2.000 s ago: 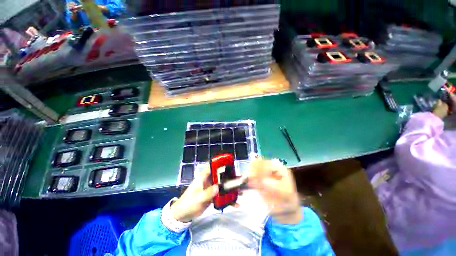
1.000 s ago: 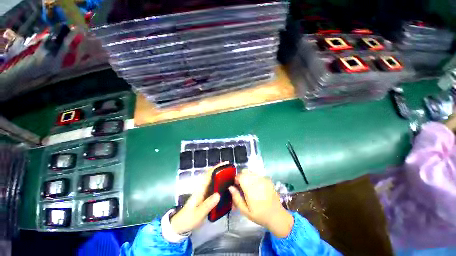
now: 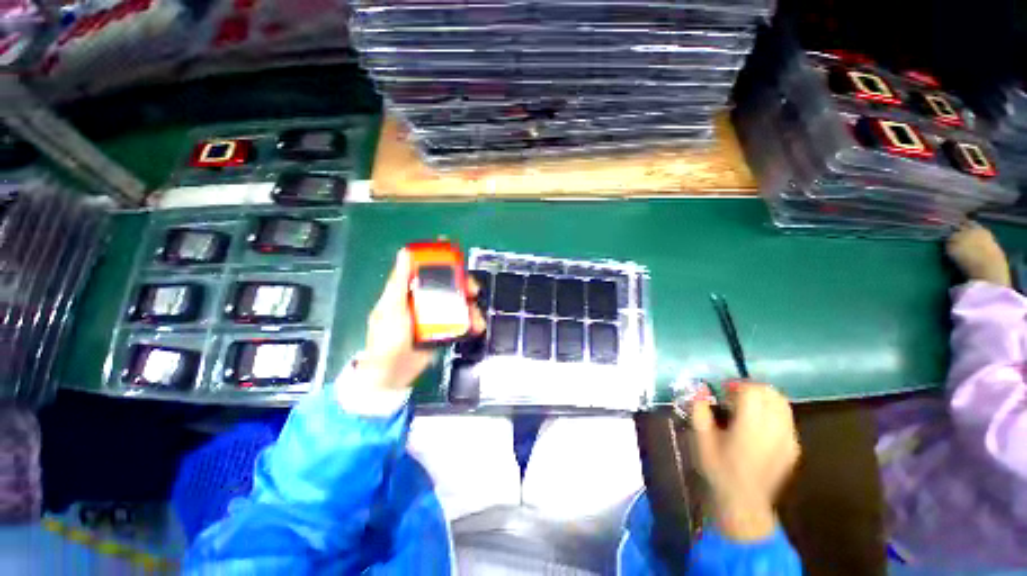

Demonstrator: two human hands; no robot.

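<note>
My left hand holds a red phone unit, raised at the left edge of the lens tray, red front up. Its window is dark at the top with bright glare lower down. The lens tray holds rows of black rectangles, with strong glare on its near part. My right hand is at the bench edge right of the tray, thumb and index finger beside a shiny clump of film scraps. Whether it pinches anything cannot be told. Dark tweezers lie just beyond it.
A blister tray of units lies at left. Stacked blister trays stand on a wooden board; another stack at right carries red units. A blue basket is below the bench. A person's pink sleeve is at right.
My left hand has lifted the unit up and left, away from my lap. My right hand has let go of it and moved right to the film scraps. The camera view has shifted.
</note>
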